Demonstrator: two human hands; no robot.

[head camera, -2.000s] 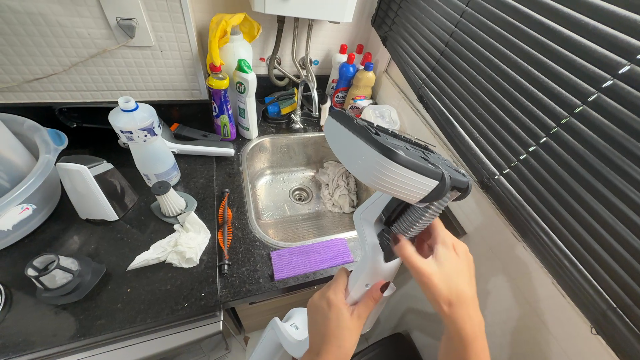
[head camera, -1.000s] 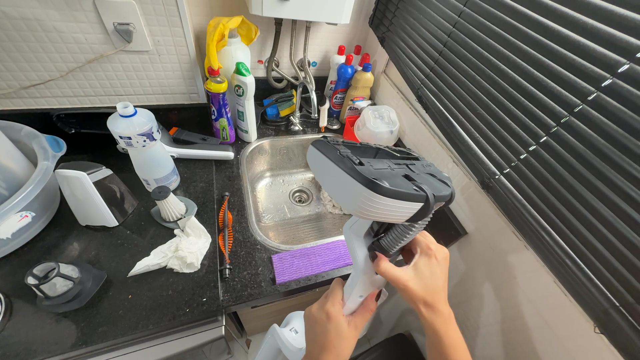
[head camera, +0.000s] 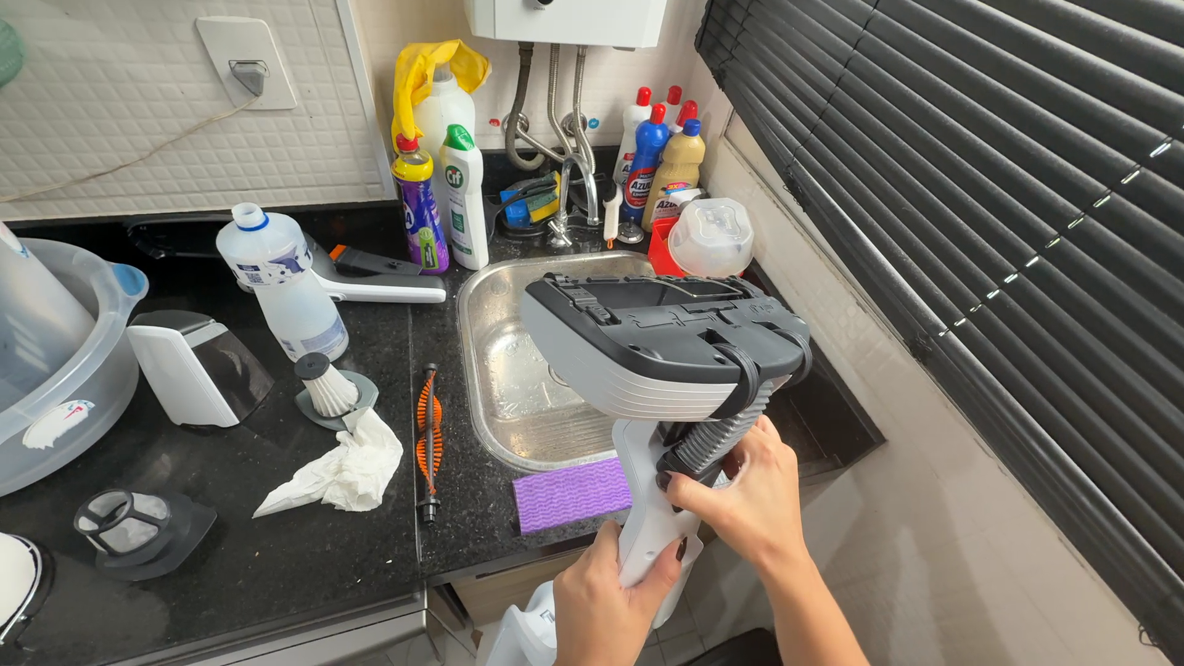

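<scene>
A vacuum cleaner's floor head [head camera: 647, 342], grey and black with its underside turned up, is raised in front of the steel sink [head camera: 518, 449]. My left hand [head camera: 610, 592] grips the white neck below it. My right hand [head camera: 754, 490] holds the black ribbed hose [head camera: 717, 435] just under the head, thumb in front. On the counter left of the sink lies an orange and black brush roll [head camera: 428, 444]. A purple cloth [head camera: 569, 495] lies at the sink's front edge, partly behind the white neck.
Left on the black counter are a crumpled white cloth [head camera: 356, 467], a pleated filter [head camera: 328, 388], a filter cage [head camera: 125, 523], a clear-and-white dust container [head camera: 190, 370], a plastic bottle [head camera: 282, 287] and a basin [head camera: 102, 370]. Cleaning bottles [head camera: 462, 199] stand behind the sink; black blinds [head camera: 971, 166] slope along the right.
The floor head has tilted, so more of its underside shows, and it has moved left from two seconds ago. Both hands keep hold of the vacuum.
</scene>
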